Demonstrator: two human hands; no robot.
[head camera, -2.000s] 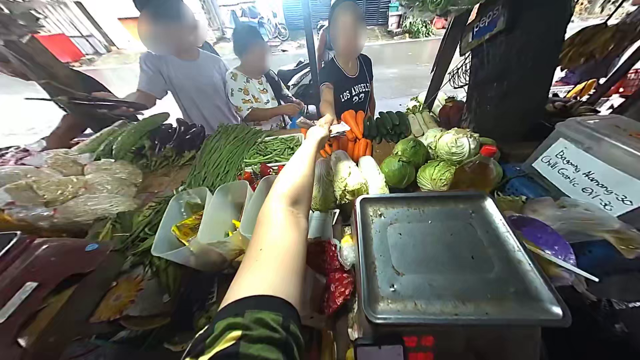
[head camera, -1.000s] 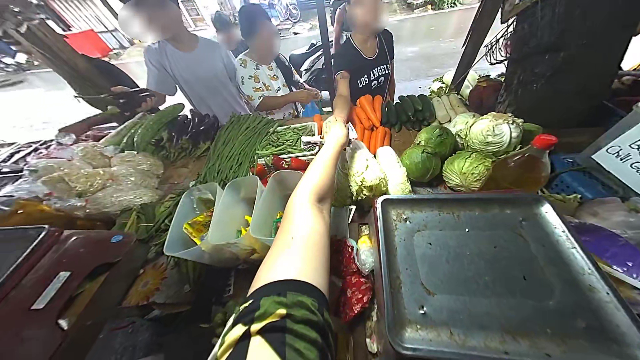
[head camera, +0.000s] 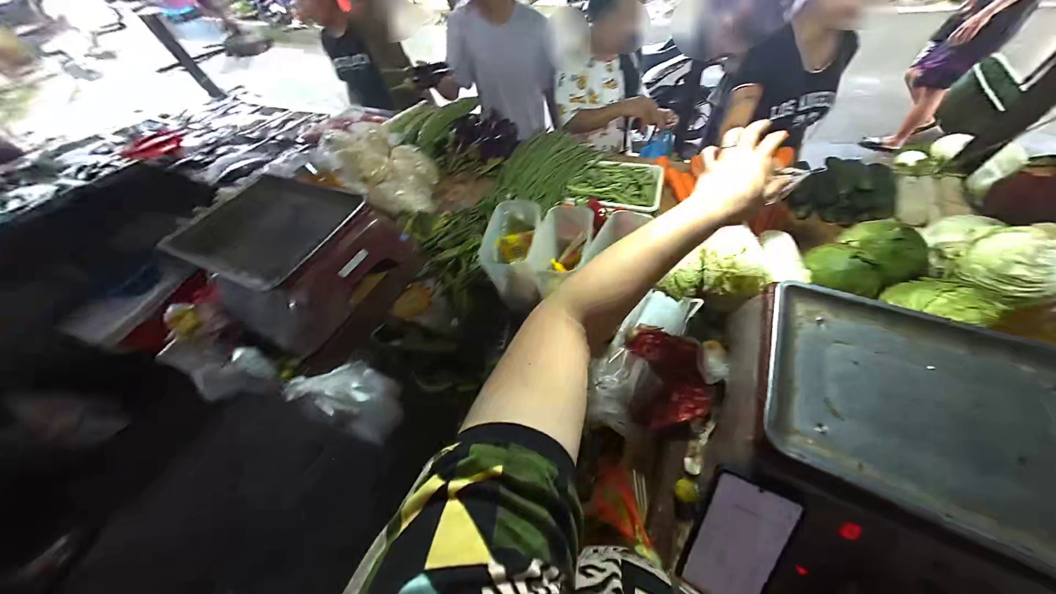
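Observation:
My left hand (head camera: 742, 169) reaches far forward over the vegetables, its fingers partly spread. A small greyish thing (head camera: 788, 183) is at its right edge; blur hides whether the hand holds it. Carrots (head camera: 678, 180) lie just left of and under the hand, dark green vegetables (head camera: 843, 191) to its right. Below the forearm are pale leafy cabbages (head camera: 726, 260) and clear plastic containers (head camera: 513, 268) with small packets. A tray of green beans (head camera: 615, 183) lies beyond them. My right hand is out of view.
A weighing scale with a metal tray (head camera: 916, 412) stands at right, a phone (head camera: 742, 532) beside it. Another scale (head camera: 268, 231) is at left. Round cabbages (head camera: 1015, 260) lie behind the right scale. Several people (head camera: 503, 66) stand across the stall.
The view has swung left, bringing the left scale fully in. My left arm still reaches forward; its fingers now look more spread near the person in the dark shirt, who leans forward.

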